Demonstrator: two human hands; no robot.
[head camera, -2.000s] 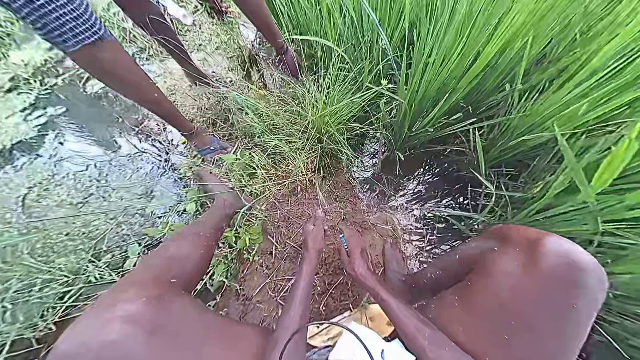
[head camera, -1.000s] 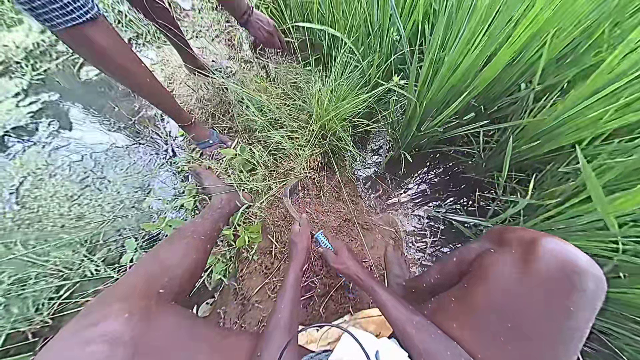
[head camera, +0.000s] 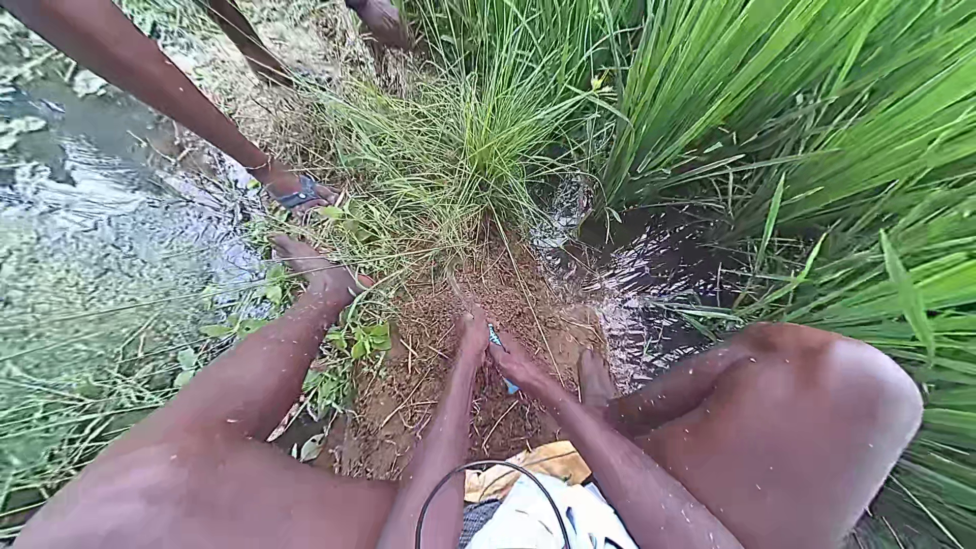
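My right hand (head camera: 515, 362) is closed around the blue patterned handle (head camera: 495, 335) of a sickle, low over the bare soil between my feet. A thin curved blade (head camera: 454, 284), faint and blurred, extends toward the grass clump (head camera: 484, 141). My left hand (head camera: 473, 326) is right beside the handle, at the blade's near end; its fingers are too blurred to show whether they grip it. Cut stalks and dry bits of plant cover the reddish soil (head camera: 427, 328) under both hands.
Water lies at the left (head camera: 99, 221) and, at the right, a dark wet channel (head camera: 656, 267) borders tall green grass-like plants (head camera: 762, 114). Another person's sandalled foot (head camera: 301, 191) stands near my left foot (head camera: 320, 274); that person's hand (head camera: 381, 23) is at the top. White cloth (head camera: 534, 515) lies at my lap.
The sickle's curved blade, plain above my hands one second ago, is now faint and lies more in line with them. The other person's hand has moved up toward the top edge.
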